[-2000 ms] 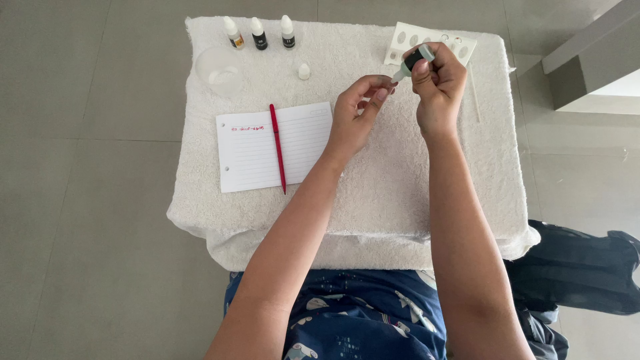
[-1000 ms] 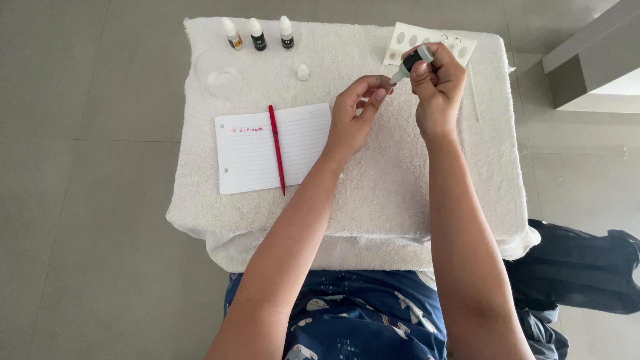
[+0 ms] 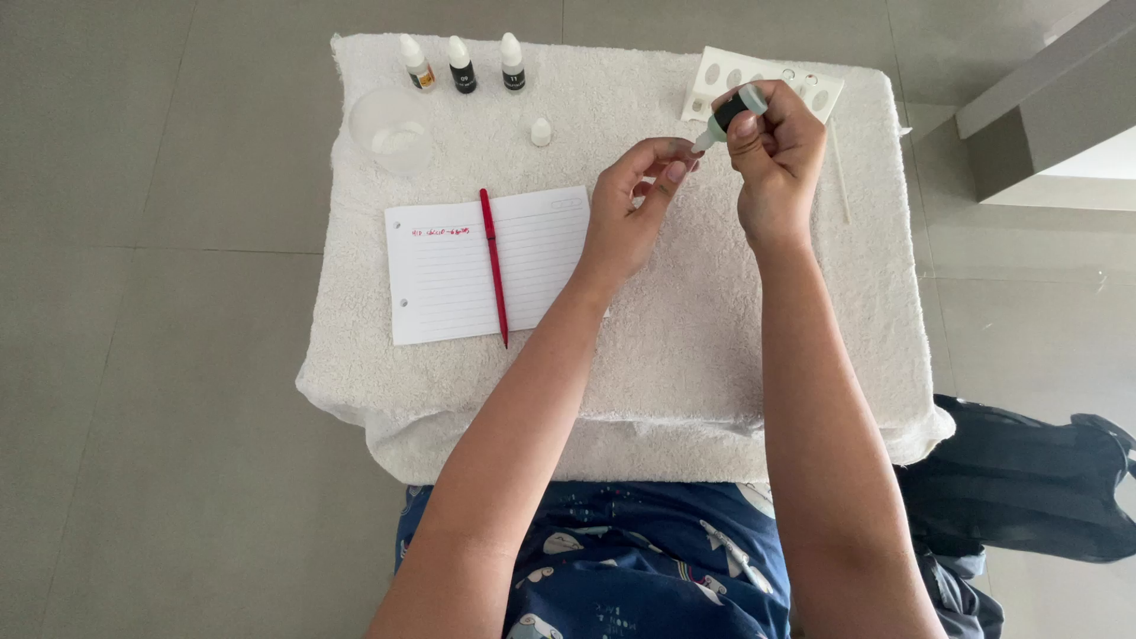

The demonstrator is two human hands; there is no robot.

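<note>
My right hand (image 3: 777,164) is closed around a dropper bottle (image 3: 733,108) with a black label, its nozzle tilted down to the left. That nozzle meets the fingertips of my left hand (image 3: 632,204), where thumb and forefinger come close together; whether something small sits between them is too fine to tell. Behind my right hand lies a white palette (image 3: 710,77) with oval wells, partly covered by the fingers. A thin white stick (image 3: 838,173) is to the right of that hand. A small white cap (image 3: 540,132) stands on the towel, left of my hands.
Three capped dropper bottles (image 3: 461,67) stand at the back left of the white towel (image 3: 674,355). Near them is a translucent round dish (image 3: 390,131). A red pen (image 3: 493,266) lies across lined paper (image 3: 435,293) bearing red writing. Dark fabric (image 3: 1021,479) lies beyond the right edge.
</note>
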